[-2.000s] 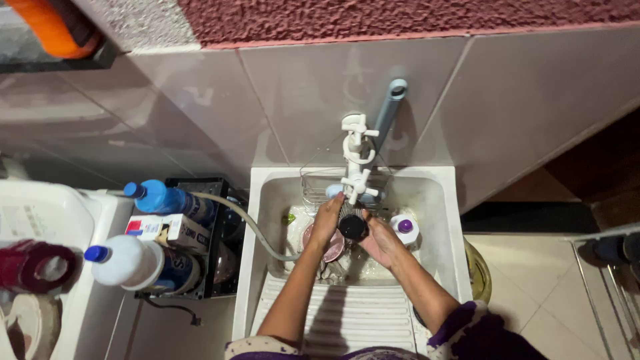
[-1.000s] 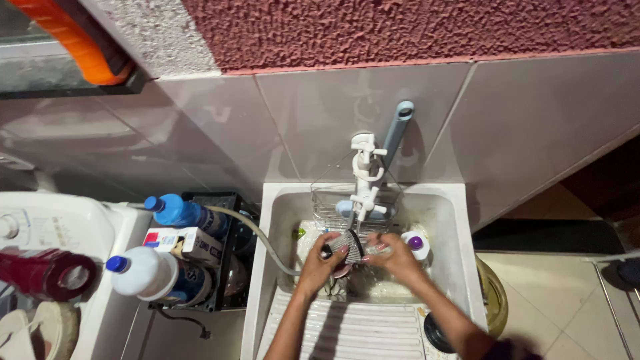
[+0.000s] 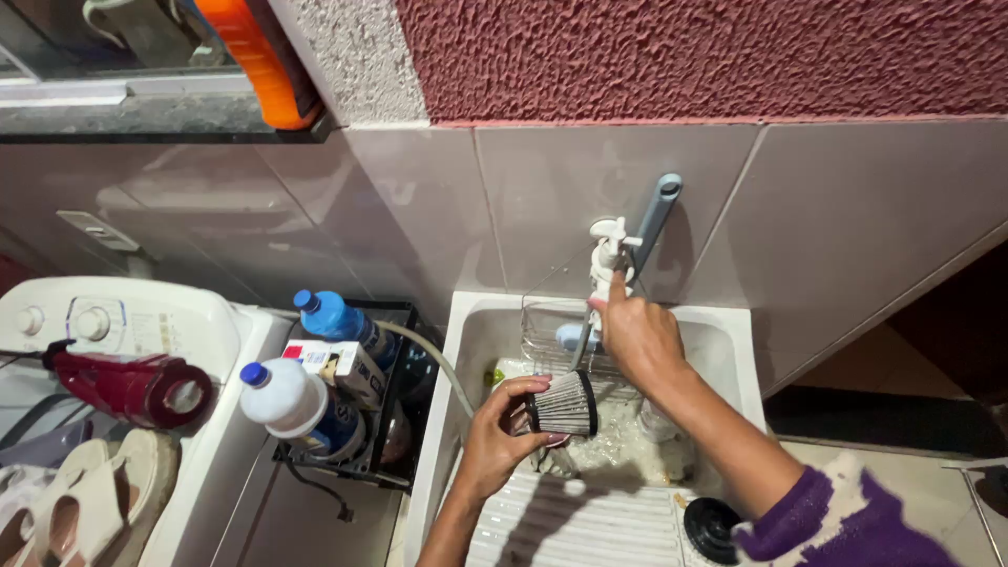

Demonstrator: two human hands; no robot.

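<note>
A pleated filter with black rims (image 3: 564, 403) is gripped between the thumb and fingers of my left hand (image 3: 504, 425), tilted over the basin of a white laundry sink (image 3: 429, 472). My right hand (image 3: 642, 323) is at the lower handle of the white plastic faucet (image 3: 610, 264), its index finger extended upward along it; the palm side is hidden. A thin stream seems to fall beside the filter, and water ripples in the basin. Behind the hands hangs a wire rack (image 3: 543, 339) holding a pale blue object (image 3: 573, 337).
Left of the sink, a black rack (image 3: 386, 441) holds a white bottle (image 3: 283, 398), a blue bottle (image 3: 335, 315) and a box. A grey hose (image 3: 433, 354) enters the sink. Farther left, a washing machine (image 3: 228, 339) bears a dark red appliance (image 3: 130, 386) and sandals (image 3: 87, 488). A round black part (image 3: 711, 529) lies on the washboard's right.
My right hand has moved from the filter up to the faucet. My left hand still holds the filter, now turned so its pleats show. The view has shifted left and upward.
</note>
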